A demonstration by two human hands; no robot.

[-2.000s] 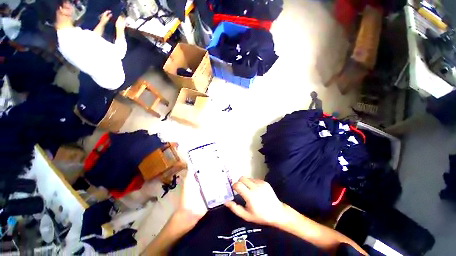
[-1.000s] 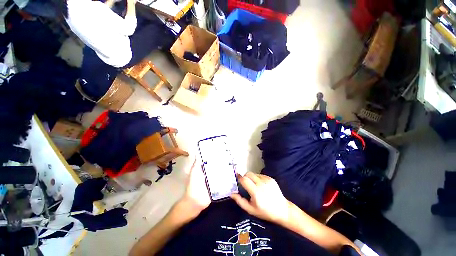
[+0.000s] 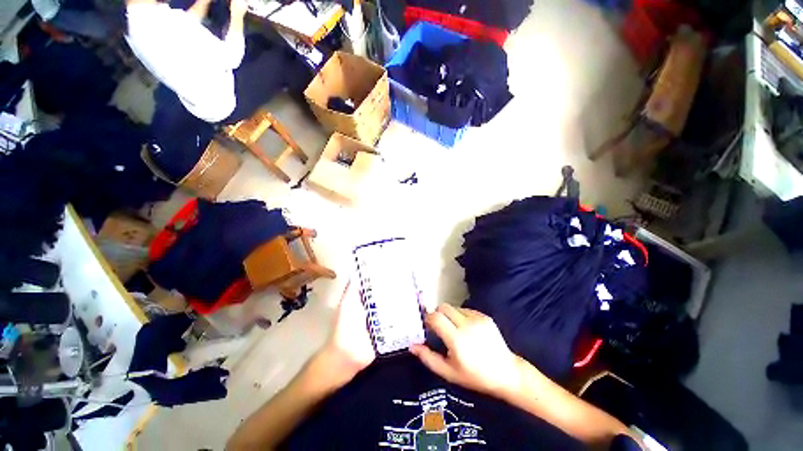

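Note:
A smartphone (image 3: pixel 390 299) with a bright white lit screen and a column of small dark marks is held upright in front of my dark shirt. My left hand (image 3: pixel 354 332) holds it from its left side and lower edge; the fingers behind it are hidden. My right hand (image 3: pixel 471 351) is at the phone's lower right corner, its thumb and fingers bent against the edge. Glare washes out part of the left hand and the screen.
Dark garments (image 3: pixel 528 273) fill a red container at right. A wooden stool (image 3: pixel 280 262) stands beside dark cloth at left. Cardboard boxes (image 3: pixel 374 110) and a blue crate (image 3: pixel 414 110) stand ahead. A person in white (image 3: pixel 189 66) sits at upper left. A white machine table (image 3: pixel 101 308) is at left.
The phone screen has changed to a page with a column of small marks on its left. The view has shifted, and both hands stay on the phone.

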